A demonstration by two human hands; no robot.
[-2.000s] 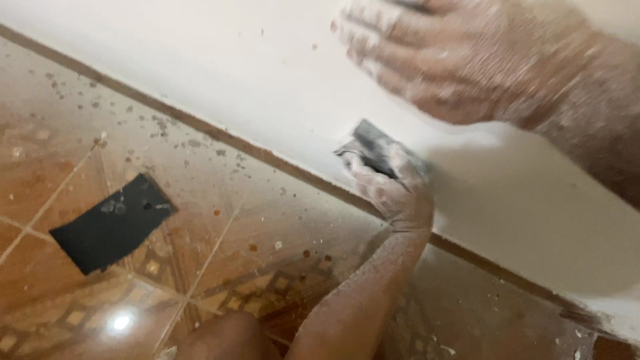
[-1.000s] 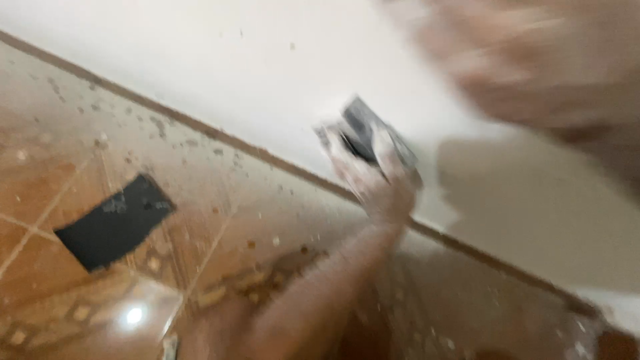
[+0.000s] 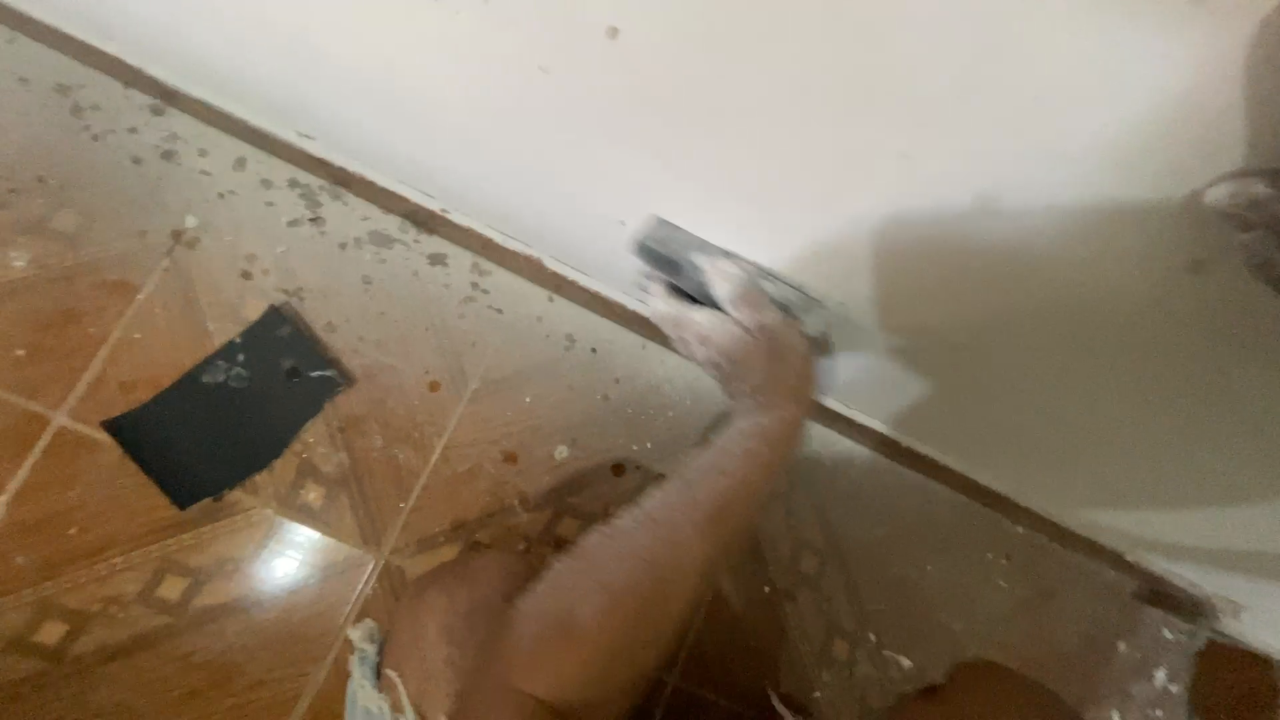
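Note:
My left hand (image 3: 740, 325), dusted with white and blurred, grips a dark grey sanding pad (image 3: 685, 250), perhaps folded sandpaper. The pad lies against the white wall (image 3: 560, 120), just above its brown bottom edge. Part of what looks like my right hand (image 3: 1245, 215) shows at the right edge of the view, beside the wall; its fingers are mostly cut off, and whether it holds anything cannot be told. A black sheet of sandpaper (image 3: 230, 410) with pale smudges lies on the tiled floor, left of my left forearm.
A narrow brown strip (image 3: 450, 235) runs diagonally along the foot of the wall. Grey and white splatters dot the brown patterned floor tiles (image 3: 480, 440). Bare skin, perhaps a knee (image 3: 440, 620), and a whitish crusted item (image 3: 368, 660) are at the bottom. A shadow covers the wall at right.
The right hand, large at the upper right before, has moved away to the right edge. My left hand stays low on the wall with the grey pad in it.

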